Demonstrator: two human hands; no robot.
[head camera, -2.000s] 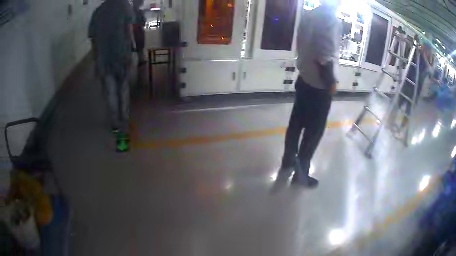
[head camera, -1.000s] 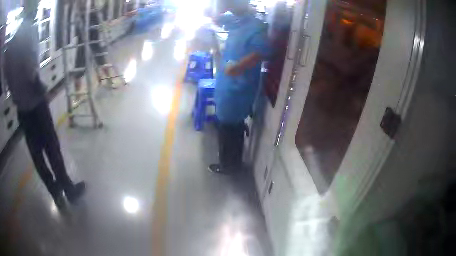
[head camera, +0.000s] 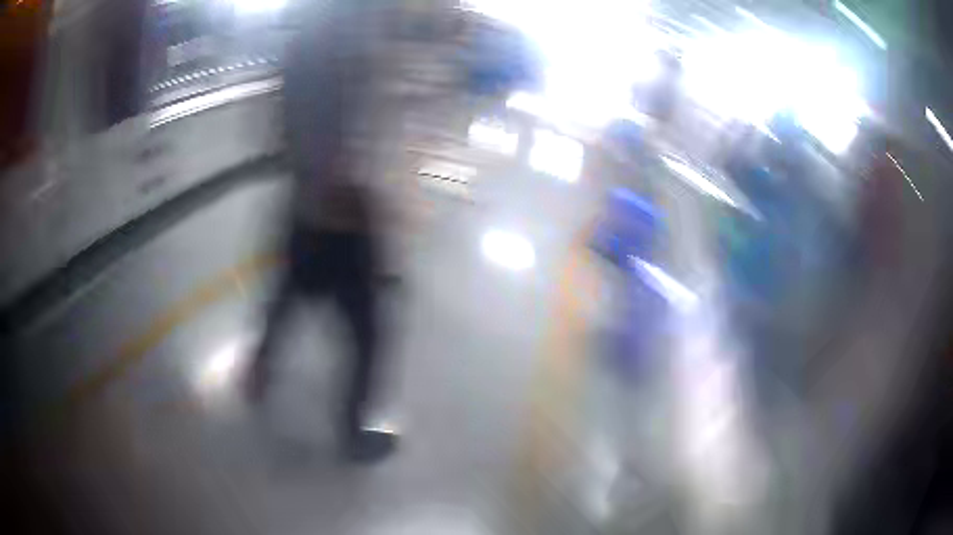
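Neither of my hands is in view, and the frame is strongly blurred. A person in a grey top and dark trousers (head camera: 332, 251) stands on the glossy grey floor left of the middle, feet apart. A smeared blue shape, which looks like the plastic stools (head camera: 631, 235), is right of the middle. A person in blue (head camera: 779, 235) shows as a smear at the right.
White machine cabinets (head camera: 157, 172) run along the left. A yellow floor line (head camera: 178, 332) crosses in front of them, and another blurred yellow line (head camera: 559, 345) runs near the blue shape. Bright lights glare at the top.
The view has swung left since a second ago: the person in grey, the blue shape and the person in blue now lie further right. The large machine door at the right has left the view.
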